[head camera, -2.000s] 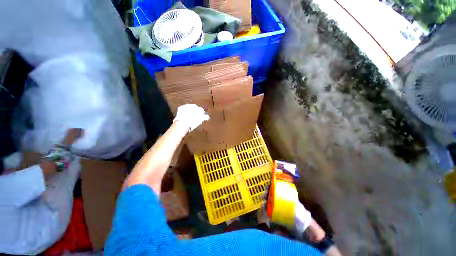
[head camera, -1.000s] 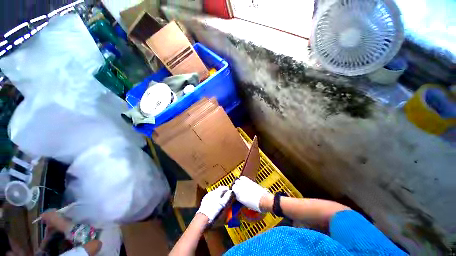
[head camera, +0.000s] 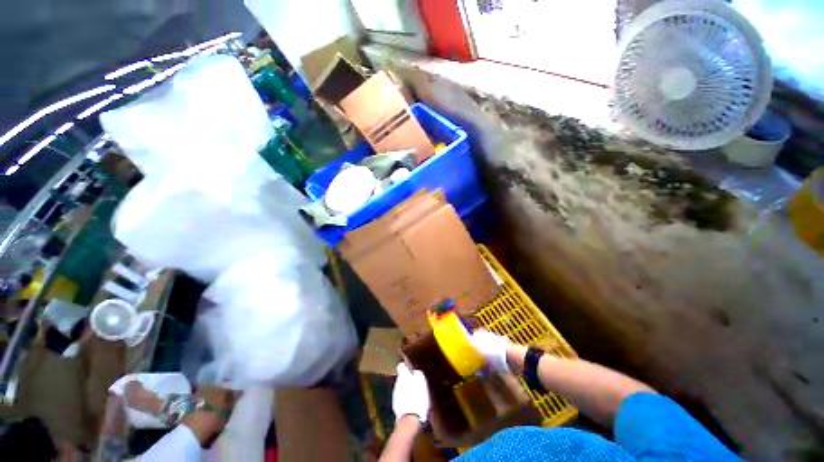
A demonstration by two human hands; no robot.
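An open brown carton (head camera: 444, 383) stands on the yellow plastic crate (head camera: 529, 338), right in front of me. My left hand (head camera: 411, 393), in a white glove, is at the carton's left side, its fingers on the edge. My right hand (head camera: 492, 350), also gloved, holds the tape dispenser with its yellow packing tape roll (head camera: 454, 344) over the carton's opening. The dispenser's orange and blue head points up and away from me. A stack of flat cartons (head camera: 420, 262) leans at the crate's far end.
A blue plastic bin (head camera: 452, 162) with cardboard, cloth and a white round part stands beyond the blanks. Big translucent plastic bags (head camera: 262, 316) and a person's arms (head camera: 190, 415) are at left. A stained wall (head camera: 632, 262) runs along the right, with a white fan (head camera: 682, 81) above.
The view has swung from the blanks. The folded cardboard between my hands a second ago now shows as an open carton. The tape dispenser has come up over it in my right hand.
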